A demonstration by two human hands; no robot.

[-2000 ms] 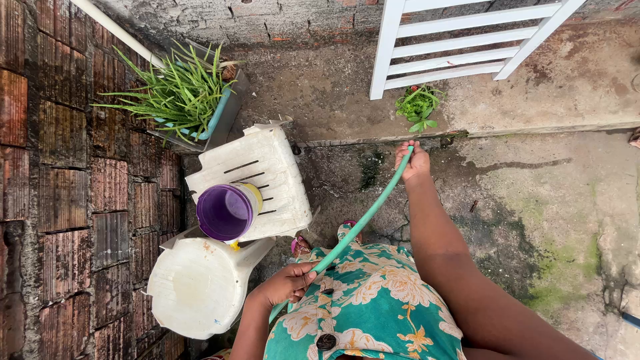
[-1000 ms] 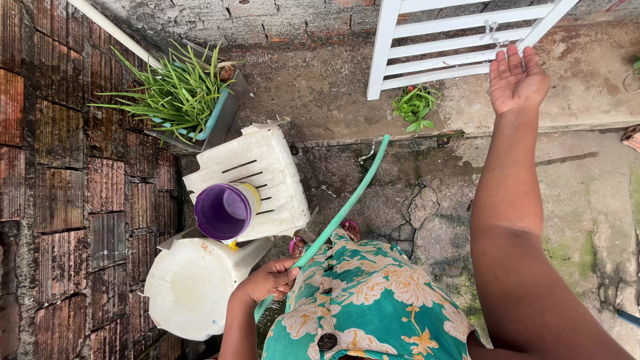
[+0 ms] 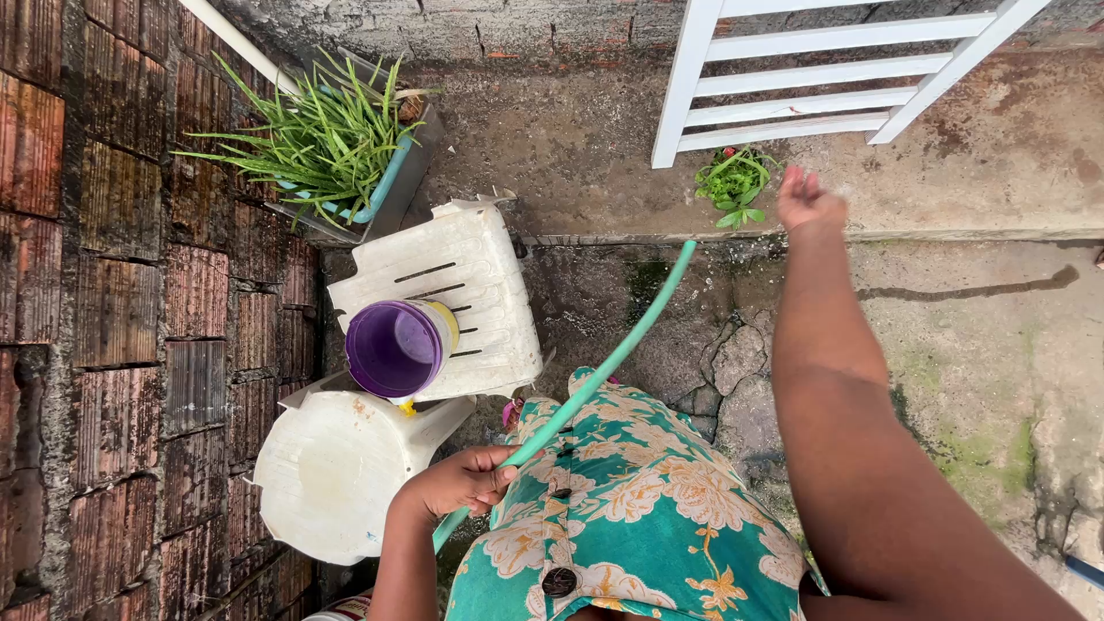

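Note:
My left hand (image 3: 466, 481) is closed around a green rubber hose (image 3: 617, 358) in front of my floral dress. The hose curves up and away, and its free end points toward the concrete ledge. My right hand (image 3: 809, 203), slightly blurred, is held out with its fingers partly curled and nothing seen in it. It is nearest to a small leafy green plant (image 3: 731, 183) with a bit of red, on the ledge beside the foot of a white slatted wooden frame (image 3: 806, 103). Whether water leaves the hose is hard to tell.
At the left, a purple bucket (image 3: 392, 349) lies tilted on a broken white plastic chair (image 3: 483, 285), beside a round white plastic stool (image 3: 332, 474). Beyond them stands a planter (image 3: 405, 185) of spiky green plants. A brick wall (image 3: 116, 345) bounds the left side; the concrete floor (image 3: 742, 354) is cracked.
My right hand was on the hose near its end, then let go and rose open toward the white frame. It has since come lower and to the left. My left hand has kept hold of the hose.

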